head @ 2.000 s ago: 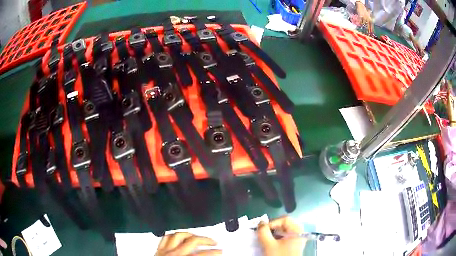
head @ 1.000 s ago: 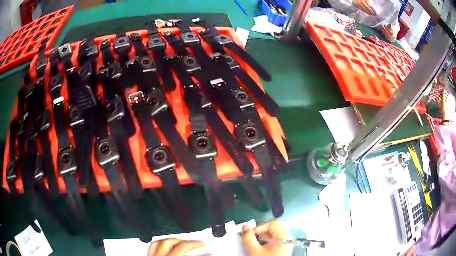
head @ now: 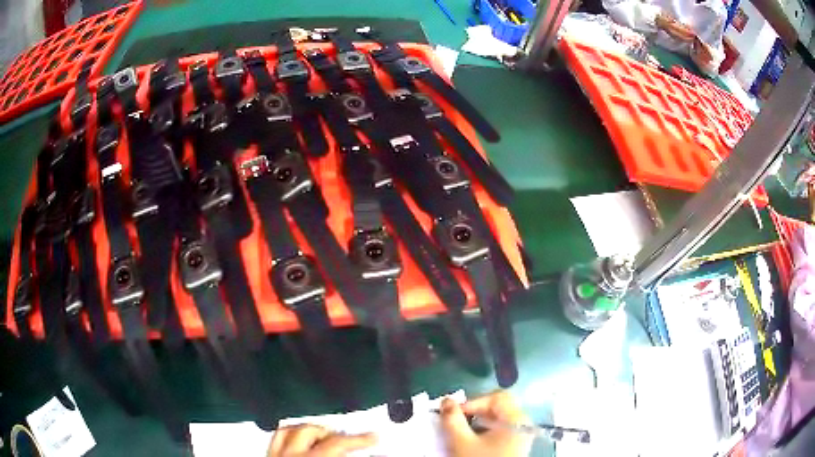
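Observation:
A white paper sheet (head: pixel 234 439) lies at the bench's front edge, partly cut off by the picture's bottom. My left hand (head: pixel 320 441) rests flat on it, holding nothing visible. My right hand (head: pixel 490 427) grips a thin dark and clear pen (head: pixel 558 433), with the fingers over the sheet and the barrel pointing right. Behind the hands, black smartwatches (head: pixel 373 252) with long bands overlap in rows on an orange-red tray (head: pixel 422 297). Several bands hang over the tray's front edge; one band tip reaches the sheet.
A clear-green dispenser bottle (head: pixel 593 294) stands right of the tray beside a curved metal post (head: pixel 715 192). A calculator (head: pixel 738 379) lies at right. Other red trays (head: pixel 657 120) are at back right and back left (head: pixel 67 54). A blue bin (head: pixel 507 20), label slip (head: pixel 61 428) and tape roll (head: pixel 24 441) also show.
The view shifts left and then slightly back right. My right hand stays on the pen and my left hand stays on the sheet. The watches have not visibly moved.

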